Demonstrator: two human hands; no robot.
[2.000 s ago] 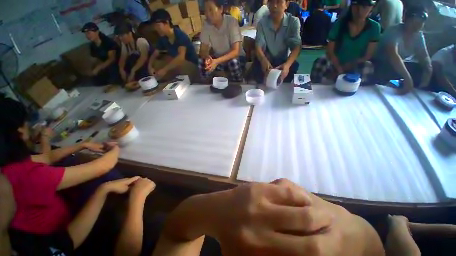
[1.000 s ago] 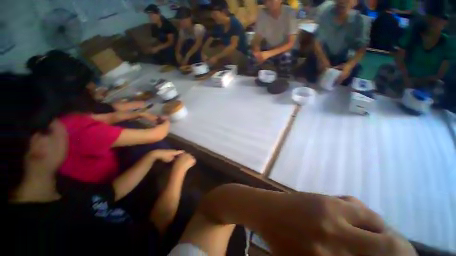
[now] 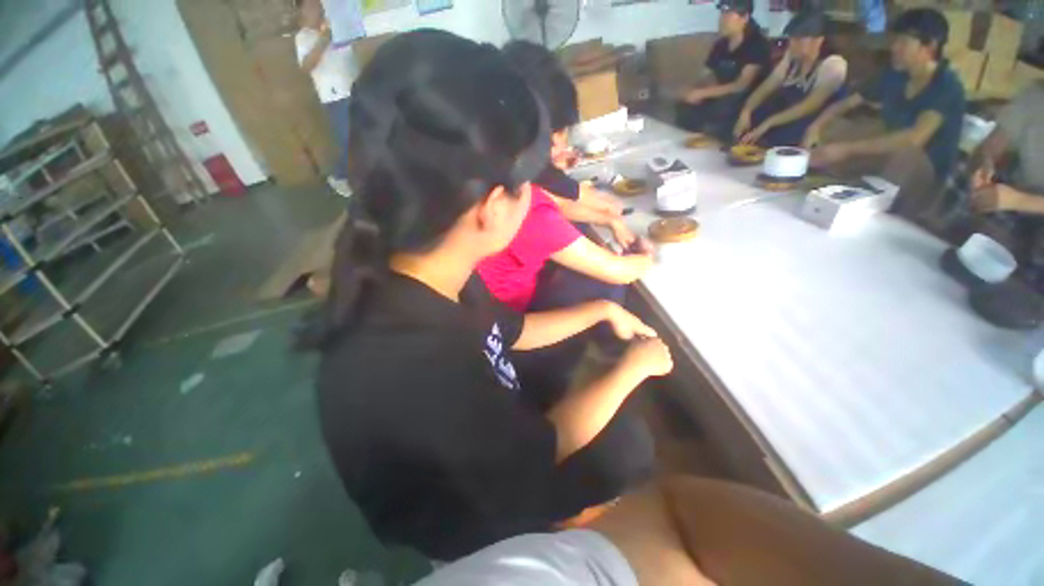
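My left hand and my right hand are not in view; only a bare arm and a grey sleeve show at the bottom edge. The white foam-covered table runs along the right. A white tub stands on a dark base at the back. A white carton lies near it. A white bowl and a dark disc sit at the right. A tan ring lies by the near edge, close to a white tub with a dark top.
A person in black sits close on the left, hands together. Beyond is a person in pink. Several people sit across the table. A wheeled rack stands at the far left on the green floor. A fan is at the back.
The view has swung left, bringing the rack, floor and seated neighbour in. My visible hand has dropped out at the bottom edge, leaving only the arm. The table has shifted right in the picture.
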